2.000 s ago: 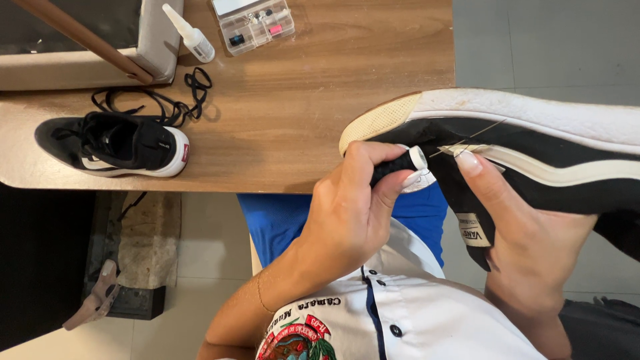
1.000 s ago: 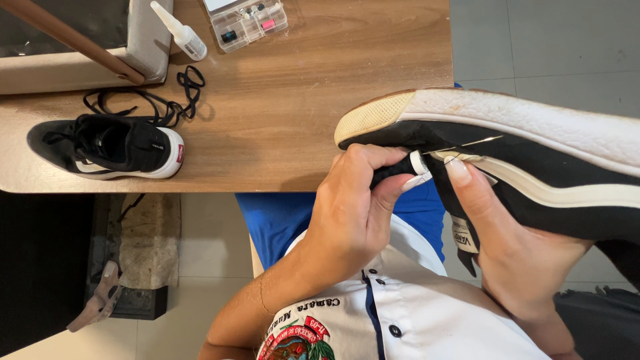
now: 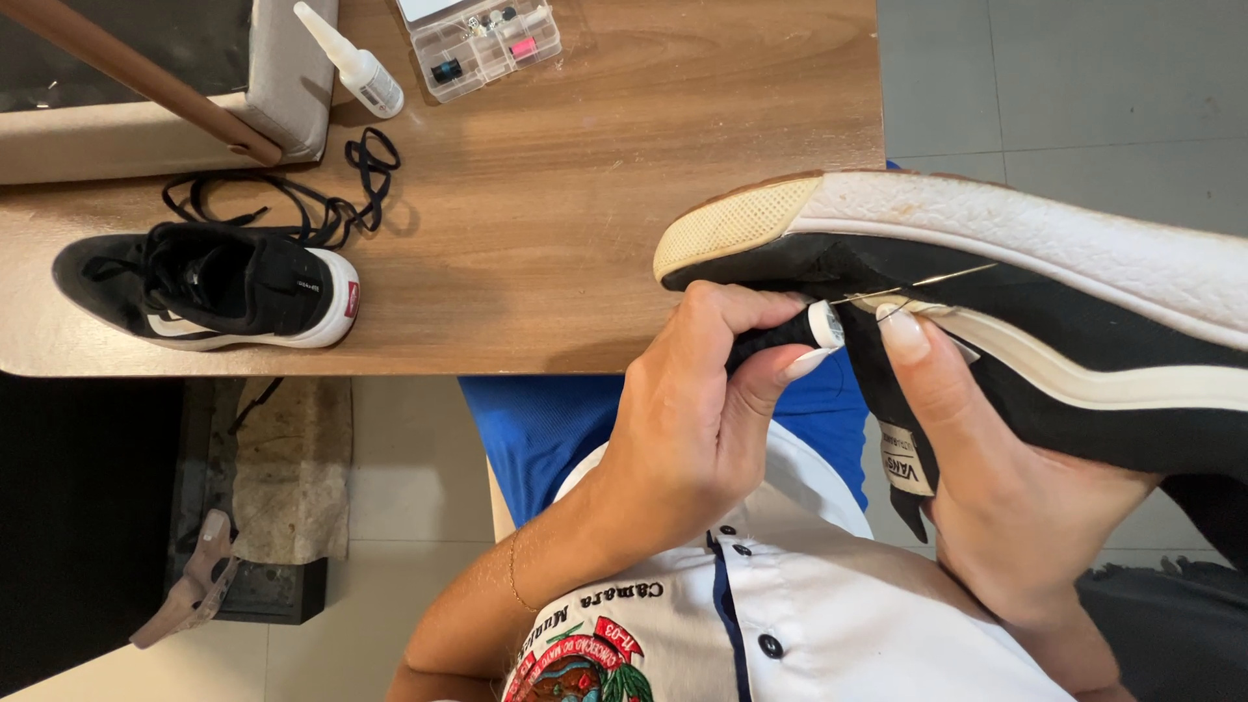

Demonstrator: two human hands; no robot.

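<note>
My left hand (image 3: 692, 409) grips a spool of black thread (image 3: 785, 336), its white end pointing at the shoe. A black Vans sneaker (image 3: 1092, 322) with a white side stripe and a thick white sole lies on its side in my right hand (image 3: 1004, 468). The thumb presses near the front end of the stripe, beside the shoe's tongue (image 3: 899, 458). A thin needle (image 3: 951, 277) slants across the black upper just above that thumb, close to the spool's end. Dark thread shows by the thumb. The right fingers are partly hidden beneath the shoe.
On the wooden table (image 3: 585, 224) stand another black sneaker (image 3: 210, 283), loose black laces (image 3: 322, 210), a white dropper bottle (image 3: 361, 73) and a clear compartment box (image 3: 485, 49) with small spools. A beige padded box (image 3: 292, 88) fills the upper left corner. A sandal (image 3: 195, 580) is below the table.
Both hands keep their hold, and the shoe stays in nearly the same place. The needle's slant against the upper has changed slightly.
</note>
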